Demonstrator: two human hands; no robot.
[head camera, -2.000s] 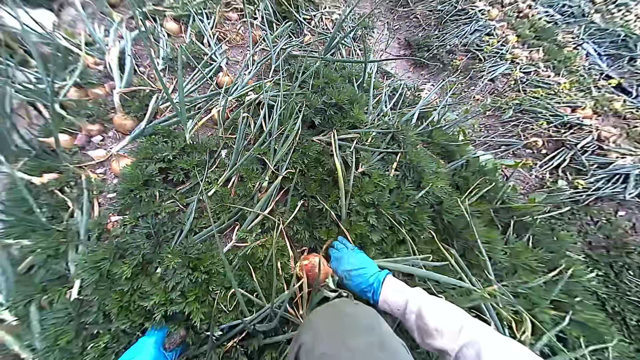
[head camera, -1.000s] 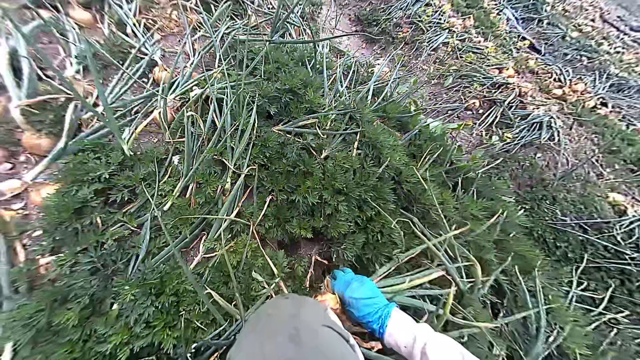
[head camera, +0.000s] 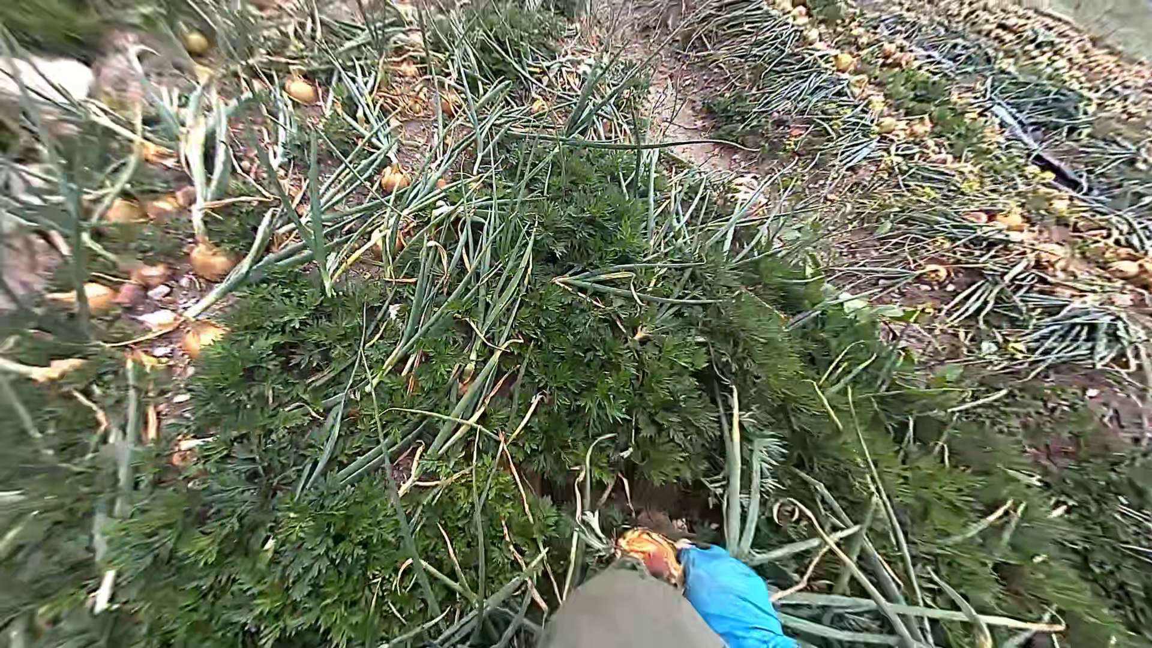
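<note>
My right hand (head camera: 733, 598), in a blue glove, is at the bottom edge, right of a grey-green rounded cloth-covered shape (head camera: 630, 612), probably my knee. Its fingers are closed against an orange-brown onion (head camera: 650, 551) that lies low among the leaves, partly hidden by the cloth. Long green onion tops (head camera: 733, 477) rise just beyond the hand, and more lie to its right. My left hand is out of view. Dense, feathery green weeds (head camera: 612, 378) surround the spot.
Pulled onions (head camera: 211, 261) with long tops lie on bare soil at the left. Onion leaves (head camera: 486, 261) are strewn over the weeds ahead. A strip of soil (head camera: 693, 135) runs toward the upper middle, with further rows of onions (head camera: 1012, 220) at the right.
My left hand, at the lower left two seconds ago, is out of view. My right hand remains at an onion near the cloth-covered shape. The view has shifted.
</note>
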